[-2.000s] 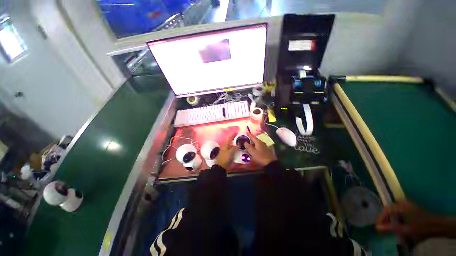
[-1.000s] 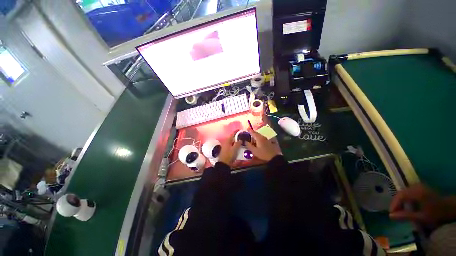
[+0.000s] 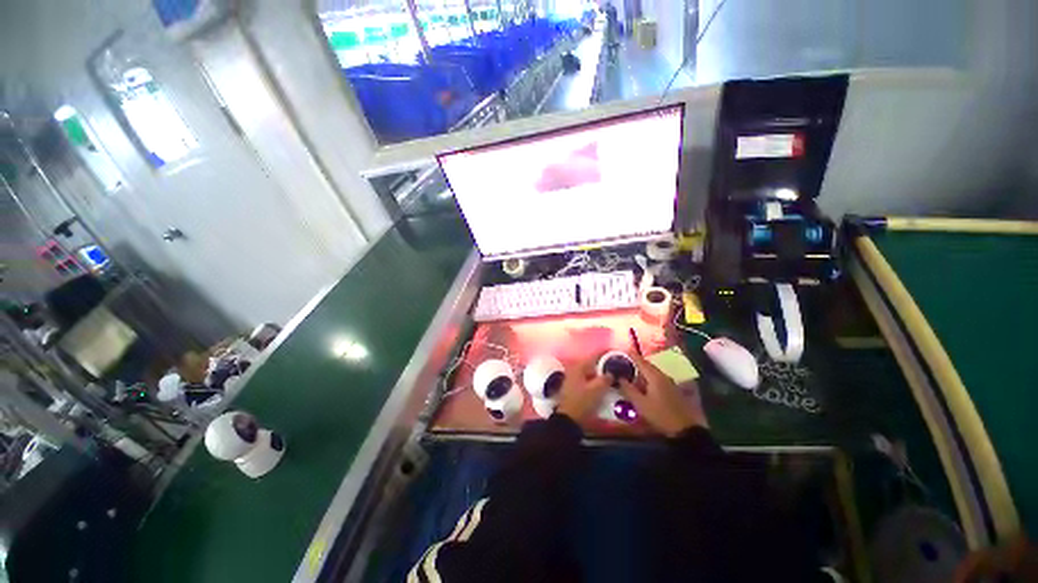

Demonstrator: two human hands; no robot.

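Three white pan-tilt cameras stand in a row on the reddish mat (image 3: 535, 337): a left one (image 3: 496, 387), a middle one (image 3: 544, 380) and a right one (image 3: 618, 369). My left hand (image 3: 582, 394) and my right hand (image 3: 664, 401) hold the right camera from both sides, fingers at its head. Its lower front glows violet. The undersides of my fingers are hidden.
Monitor (image 3: 569, 188) and keyboard (image 3: 555, 296) stand behind the mat. Mouse (image 3: 732, 362), sticky notes (image 3: 673, 364) and label printer (image 3: 785, 239) are on the right. Another camera (image 3: 246, 444) stands on the left green belt (image 3: 330, 342). Part of another person's hand (image 3: 1002, 564) shows lower right.
The view has swung left and up, so the bench sits further right and lower in the picture. My hands stay on the right camera. The other person's hand is now mostly out of view.
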